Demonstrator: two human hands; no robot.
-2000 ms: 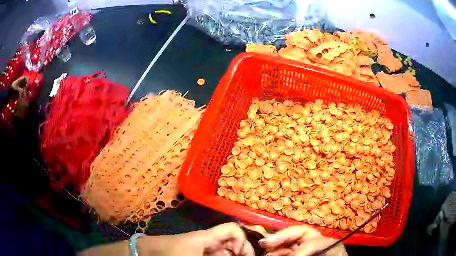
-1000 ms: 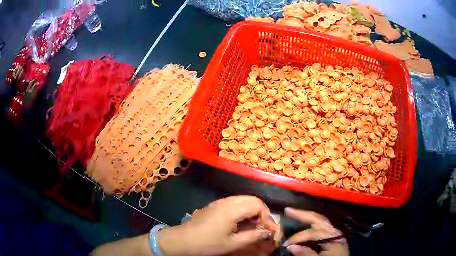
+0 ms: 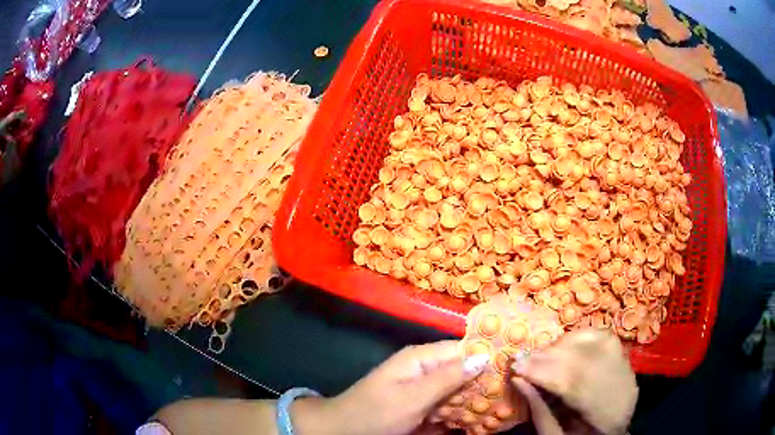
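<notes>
My left hand point(image 3: 408, 378) grips the left edge of a peach-orange moulded sheet point(image 3: 491, 326) with rows of raised round domes. My right hand point(image 3: 582, 374) pinches the sheet's right side, fingertips close to my left thumb. The sheet is held at the near rim of the red-orange plastic basket point(image 3: 374, 293), its top overlapping the rim. Many loose round orange moulded parts point(image 3: 510, 195) lie in the basket. No tool can be made out in the right hand, which is partly blurred.
A peach flash pile point(image 3: 217, 200) of holed webs lies left of the basket, with a red flash pile point(image 3: 115, 161) beyond. Orange sheets point(image 3: 688, 59) lie behind the basket, and a clear plastic bag point(image 3: 749, 187) at its right. One loose round part point(image 3: 321, 51) lies on the dark bench.
A domed sheet now shows between my hands, which have moved up to the basket's near rim. The dark thin tool seen earlier no longer shows. The view has shifted, so the basket appears higher.
</notes>
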